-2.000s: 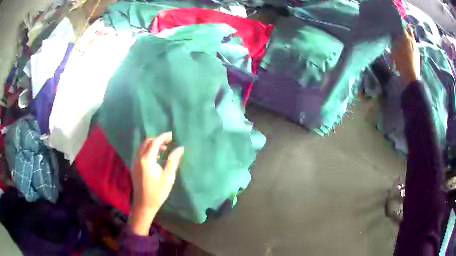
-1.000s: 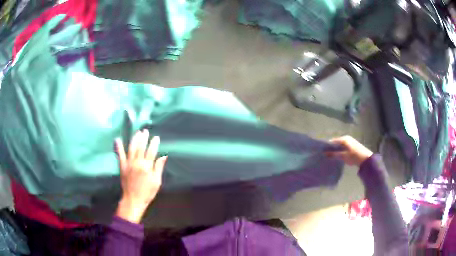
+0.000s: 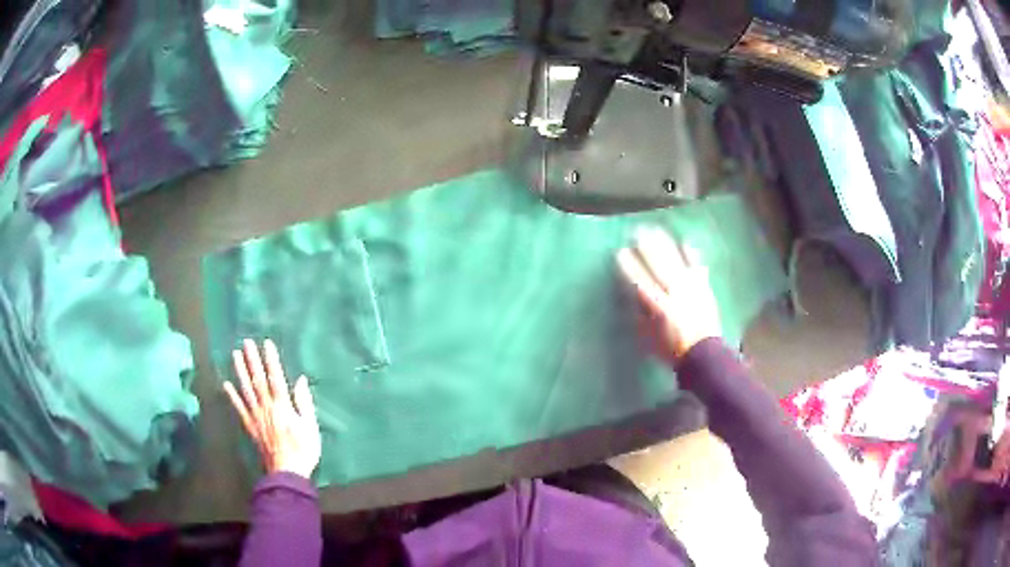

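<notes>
A large green garment panel (image 3: pixel 476 321) lies flat on the dark table in front of me, its straight wide end at the left. A square patch pocket (image 3: pixel 310 305) shows near that end. My left hand (image 3: pixel 277 410) lies flat with fingers spread on the panel's lower left corner. My right hand (image 3: pixel 673 290), slightly blurred, lies on the panel's right part, fingers extended. The cutting machine's base plate (image 3: pixel 620 144) stands at the panel's upper edge, right of centre; its dark motor housing (image 3: pixel 820 39) is above it.
A loose green panel pile (image 3: pixel 94 321) lies at left over red cloth (image 3: pixel 83 100). Thick green stacks (image 3: pixel 177 89) lie at the far left, with another piece (image 3: pixel 449 22) at the far side. Dark green lengths (image 3: pixel 919 210) hang at right. The table edge (image 3: pixel 554 449) runs close before me.
The panel, earlier stretched between my hands, now lies flat with its pocket showing. My right hand has let go of its narrow end and moved left onto it. The cutter now appears nearer the centre.
</notes>
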